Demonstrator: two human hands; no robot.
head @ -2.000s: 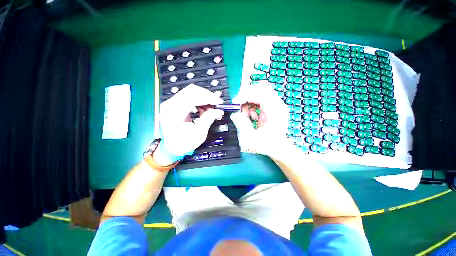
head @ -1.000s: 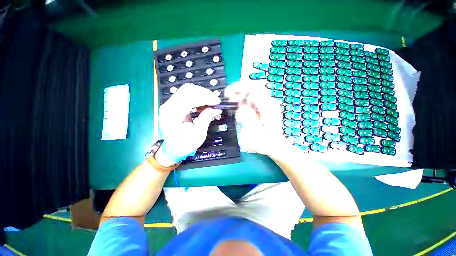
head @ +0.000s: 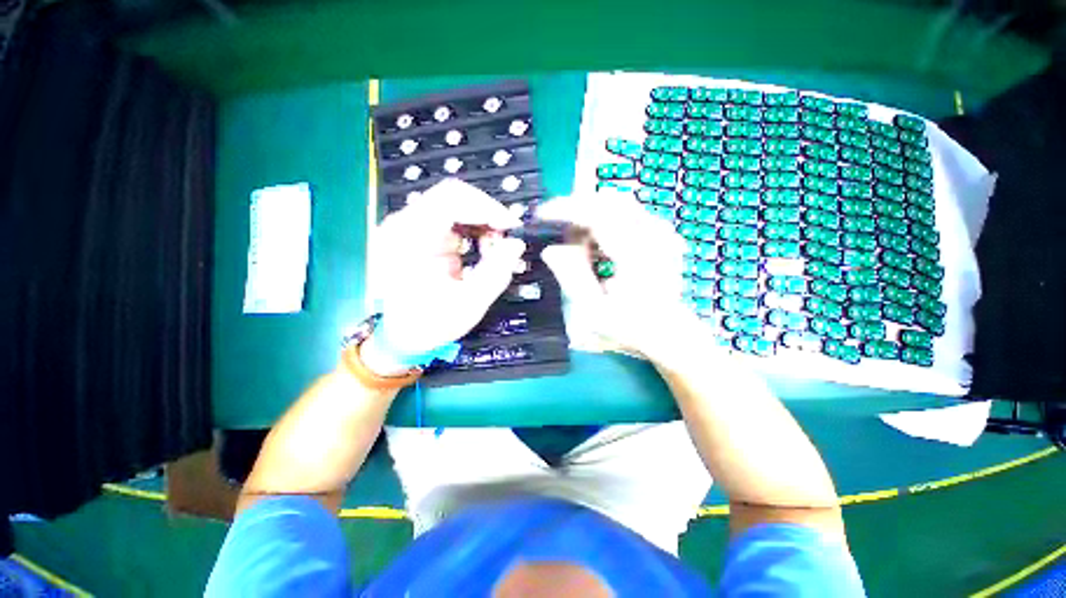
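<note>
A small dark elongated housing (head: 544, 231) is held between the fingertips of both hands above the tray. My left hand (head: 442, 275) grips its left end; my right hand (head: 625, 275) is at its right end, slightly blurred. A small green piece (head: 604, 269) shows at my right hand's fingers. The black component tray (head: 503, 355) lies under the hands; its upper rows hold black units with pale round centres (head: 454, 138), its lower rows hold dark pieces. Green circuit boards (head: 781, 199) lie in dense rows on the white sheet to the right.
A pale printed paper slip (head: 278, 248) lies on the green bench (head: 333, 152) at the left. Tall black ridged stacks stand at the left (head: 105, 280) and right (head: 1029, 257) bench ends. A white sheet piece (head: 935, 423) hangs at the lower right near the bench edge.
The view has shifted slightly. Both hands remain over the tray with the dark housing between them. My right hand's fingers have moved a little around its right end.
</note>
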